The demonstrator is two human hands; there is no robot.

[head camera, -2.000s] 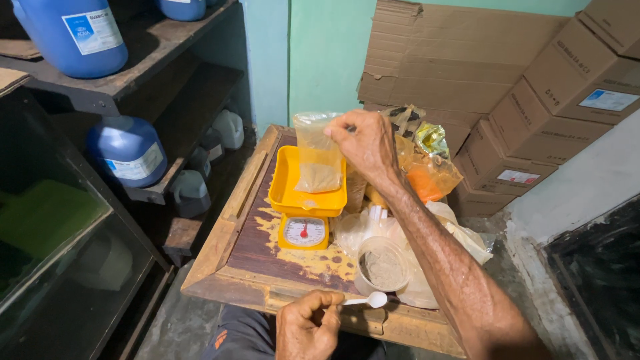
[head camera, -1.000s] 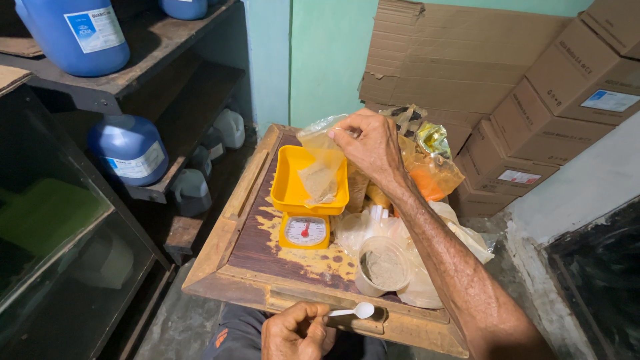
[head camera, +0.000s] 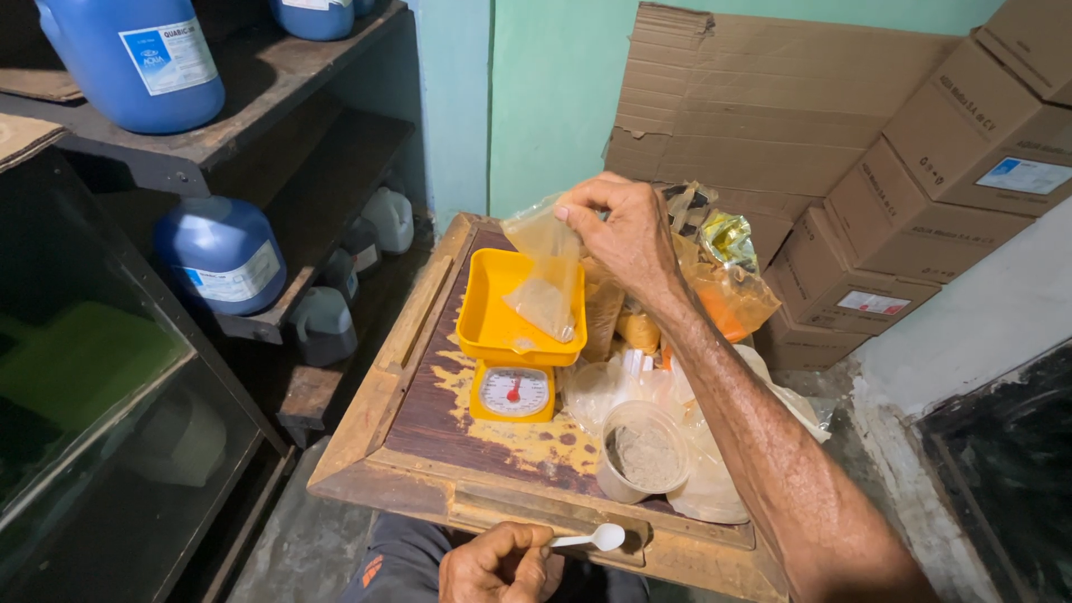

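Note:
Between thumb and fingers, my right hand (head camera: 615,230) pinches the top of a clear plastic bag (head camera: 548,289) with some pale powder at its bottom. The bag hangs tilted, its lower end in the yellow tray (head camera: 481,314) of a kitchen scale with a round dial (head camera: 514,391). My left hand (head camera: 500,565) holds a small white plastic spoon (head camera: 605,537) by its handle, over the table's near edge. To the right of the scale stands a round plastic tub (head camera: 645,452) with greyish powder in it.
Plastic bags, one with orange contents (head camera: 733,306), crowd the right side of the wooden table (head camera: 394,490). Blue jugs (head camera: 219,255) stand on shelves at left. Cardboard boxes (head camera: 921,209) are stacked at right, beside a flattened carton (head camera: 770,100) against the wall.
The bag has gone from hanging nearly upright to tilted, its lower end in the tray. My left hand has moved slightly left with the spoon.

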